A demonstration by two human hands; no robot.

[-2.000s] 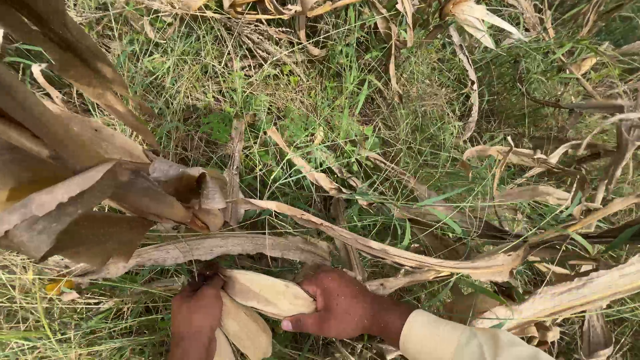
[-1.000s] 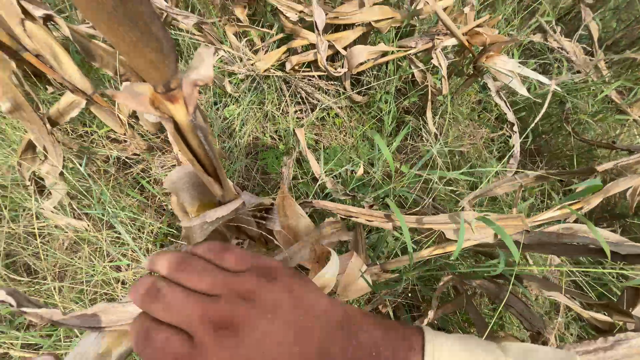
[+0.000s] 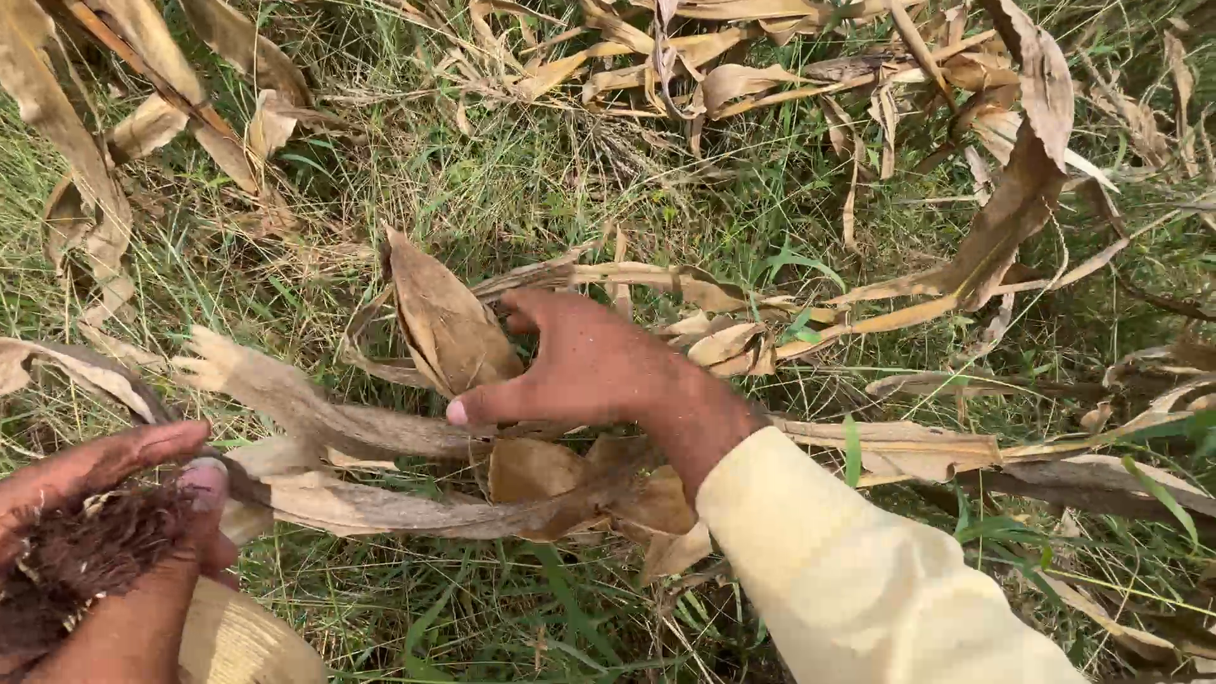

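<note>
At the lower left edge, my left hand [image 3: 142,560] is closed around a tuft of dark brown corn silk [image 3: 85,560]. A pale, ribbed husk or ear [image 3: 242,636] shows just below that hand; how it joins the silk is hidden. My right hand [image 3: 598,366], in a cream sleeve [image 3: 855,560], is near the middle with thumb and fingers spread. It reaches beside an upright, pointed dry corn husk [image 3: 446,318]; the thumb is close to the husk's base. Nothing is seen gripped in it. Dry corn leaves [image 3: 408,508] lie below both.
Dry corn stalks and leaves [image 3: 722,81] lie across the top. A curled dry leaf [image 3: 1026,190] arches at the upper right, and more hanging leaves [image 3: 90,190] stand at the upper left. Green and dry grass [image 3: 532,190] covers the ground between them.
My right hand has moved up from the bottom edge, its fingers now spread. My left hand, out of view one second ago, shows at the lower left with corn silk. The view has shifted.
</note>
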